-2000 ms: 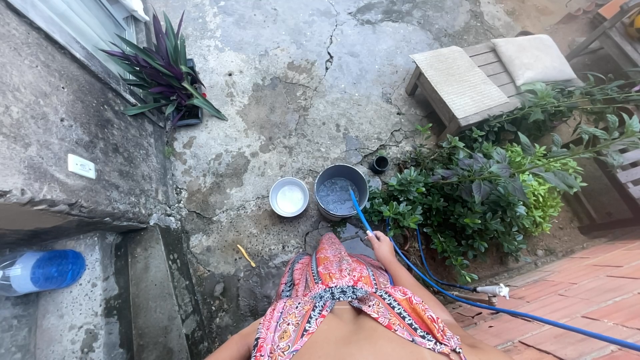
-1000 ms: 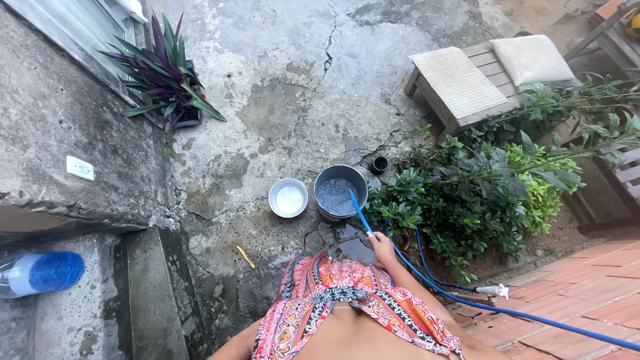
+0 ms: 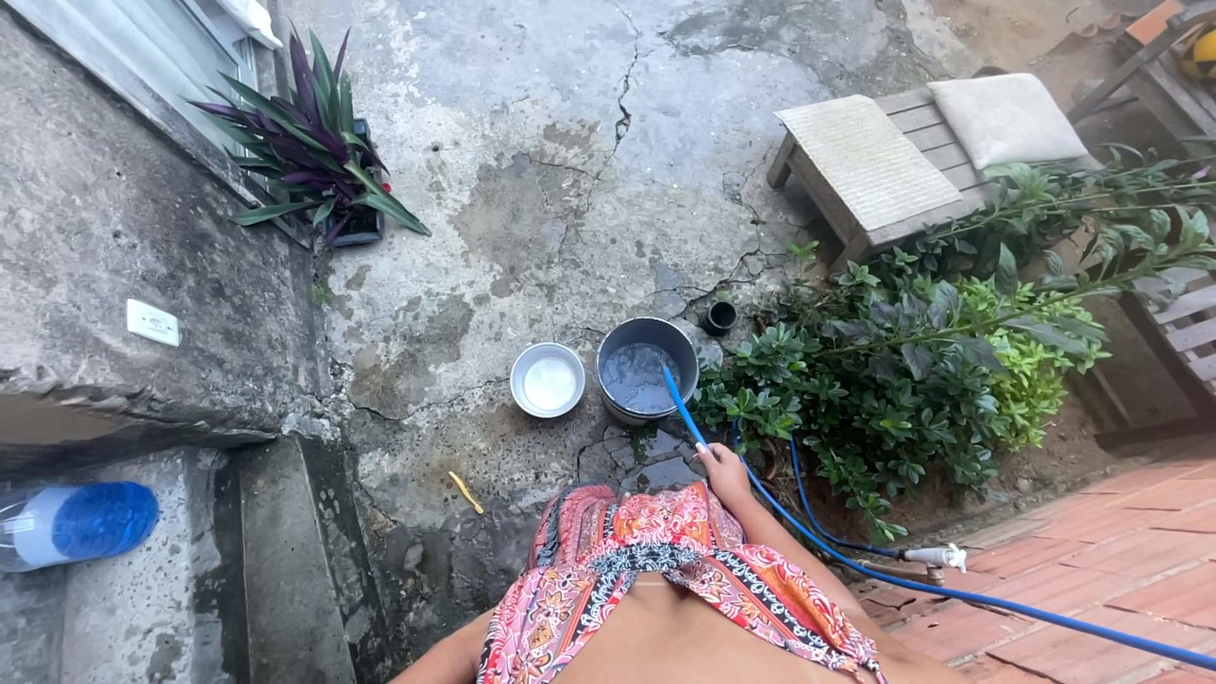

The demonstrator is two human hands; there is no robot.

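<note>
My right hand (image 3: 724, 472) is closed around a blue hose (image 3: 686, 414), whose end reaches into a dark grey bucket (image 3: 696, 366). Rippling water (image 3: 635, 376) stands inside the bucket. Just left of it, a smaller white bowl (image 3: 519, 380) with whitish contents rests on the concrete. A small black pot (image 3: 720, 317) is at the bucket's upper right. From my hand the hose runs off to the lower right, past a white tap (image 3: 936, 558) by the brick wall. My left hand is out of view; only part of that arm shows at the bottom edge.
Leafy bushes (image 3: 855, 399) grow right of the bucket. Behind them stands a wooden lounger (image 3: 912, 142) with a cushion (image 3: 1009, 119). A purple-green potted plant (image 3: 318, 142) is by the left wall. Concrete steps (image 3: 285, 560) hold a blue-and-clear bottle (image 3: 81, 524). A yellow strip (image 3: 465, 492) lies on the cracked ground.
The water in the bucket looks somewhat higher than two seconds ago. My right hand and the hose have stayed in about the same place.
</note>
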